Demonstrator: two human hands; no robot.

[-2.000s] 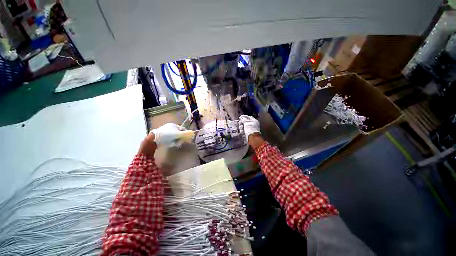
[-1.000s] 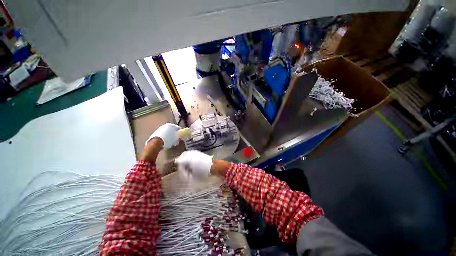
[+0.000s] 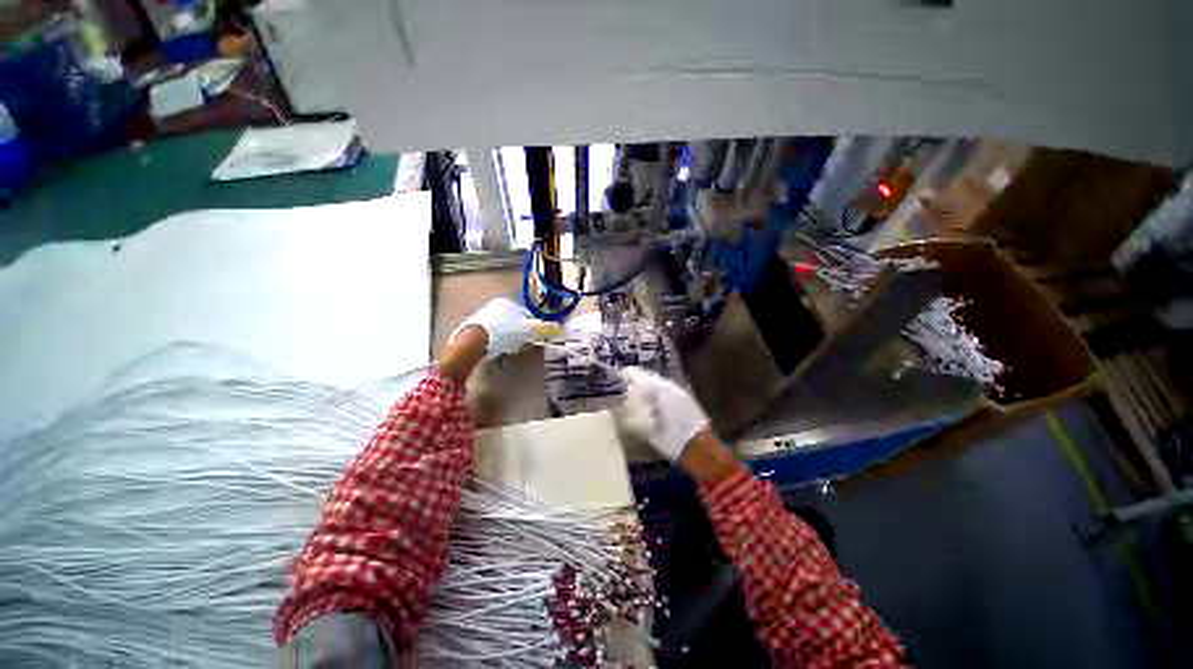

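Note:
My left hand [image 3: 508, 329], in a white glove with yellowish fingertips, is at the left edge of the round rotary table [image 3: 589, 382]. My right hand [image 3: 662, 410], also in a white glove, is at the table's front right edge. Blur hides whether either hand holds a cable. Small silvery fixtures [image 3: 615, 348] sit on the table between my hands. White cables [image 3: 196, 510] lie spread to the left and under my left sleeve. Their dark-red and silvery ends [image 3: 572, 604] cluster on the cream board [image 3: 556, 460] in front of the table.
Blue tubing [image 3: 534, 290] and machine heads [image 3: 733, 248] stand behind the table. A grey metal guard [image 3: 850, 320] is at the right, beside an open carton [image 3: 1047, 327] with tangled white cables [image 3: 952, 342]. A white machine panel [image 3: 733, 72] crosses the top. A white sheet [image 3: 301, 281] covers the green bench [image 3: 92, 209].
My right hand has moved from over the cream board forward and right to the rotary table. My left hand remains by the table's left side. The camera view has shifted.

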